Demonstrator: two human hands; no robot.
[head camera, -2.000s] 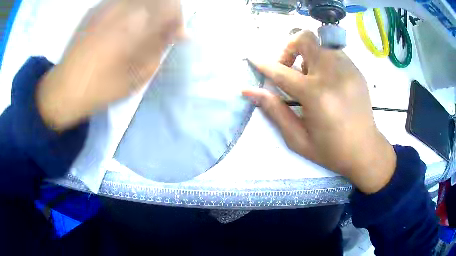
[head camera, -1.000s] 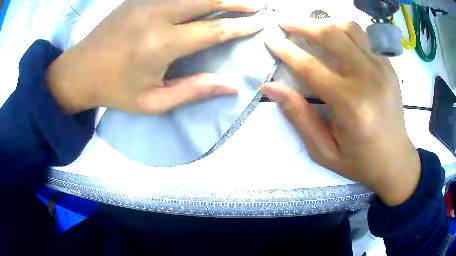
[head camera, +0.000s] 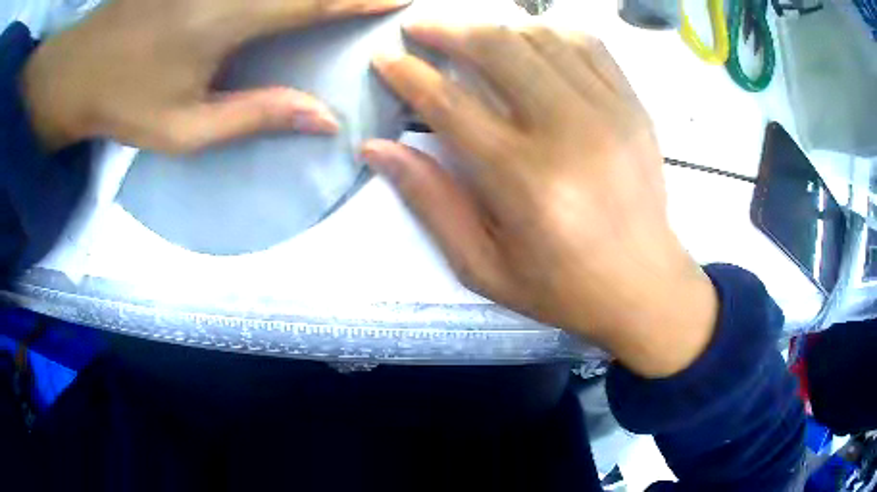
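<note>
A smooth pale-grey curved cloth piece (head camera: 231, 197) lies on the white table, its rounded edge towards the front. My left hand (head camera: 192, 72) lies flat over its upper left part, fingers spread, cut off by the top edge of the picture. My right hand (head camera: 567, 183) rests at the cloth's right edge, with thumb and fingertips touching or pressing it. Whether the fingertips pinch the cloth is unclear. The cloth's upper part is hidden under my hands and washed out by bright light.
Yellow and green scissor handles (head camera: 752, 43) lie at the upper right, beside a grey round knob (head camera: 649, 12). A flat black rectangle, perhaps a phone (head camera: 798, 207), lies at the right. A tape measure (head camera: 288, 332) runs along the table's front edge. Blue plastic shows lower left.
The view has shifted, so things sit further left and higher. My left hand, blurred over the cloth at first, came down onto it. My right hand remains at the cloth's right edge.
</note>
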